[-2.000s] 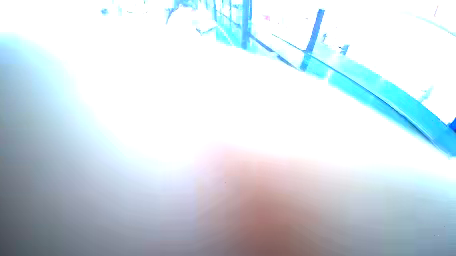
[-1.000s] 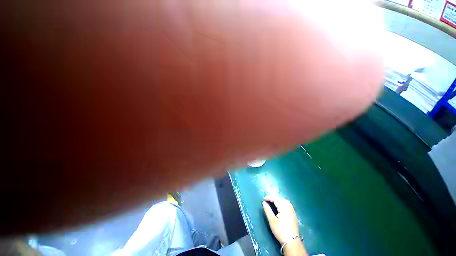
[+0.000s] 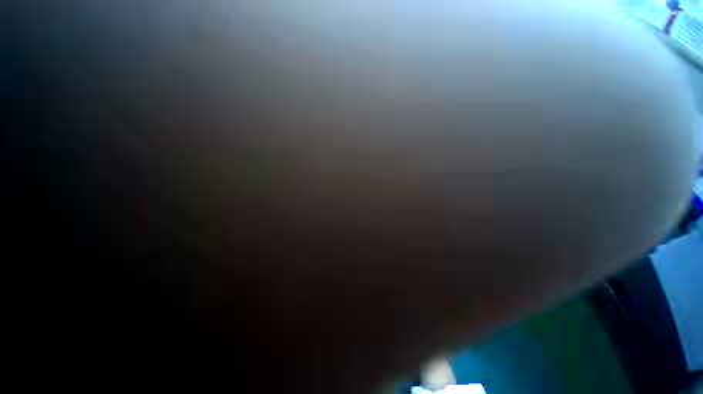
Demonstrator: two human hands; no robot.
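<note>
A very close, dark, blurred shape covers most of the view. It looks like a finger or part of my left hand (image 3: 432, 169) across the lens, but this is not certain. Its rounded end reaches the right side. What its fingers do cannot be seen. A small part of what seems to be my right hand (image 3: 438, 371) shows at the bottom edge, over the green bench surface (image 3: 532, 354), with a white cuff (image 3: 449, 388) below it. Its fingers are hidden behind the dark shape. No held item can be made out.
A dark band (image 3: 628, 323) runs along the green surface at the lower right. A pale grey panel or sheet (image 3: 682, 288) stands beyond it at the right edge. Bluish-white printed sheets (image 3: 690, 23) and a rail show in the top right corner.
The close shape covers more of the view and looks darker and greyer. The hand on the green surface shows lower, mostly cut off. The white round item and the legs are no longer visible.
</note>
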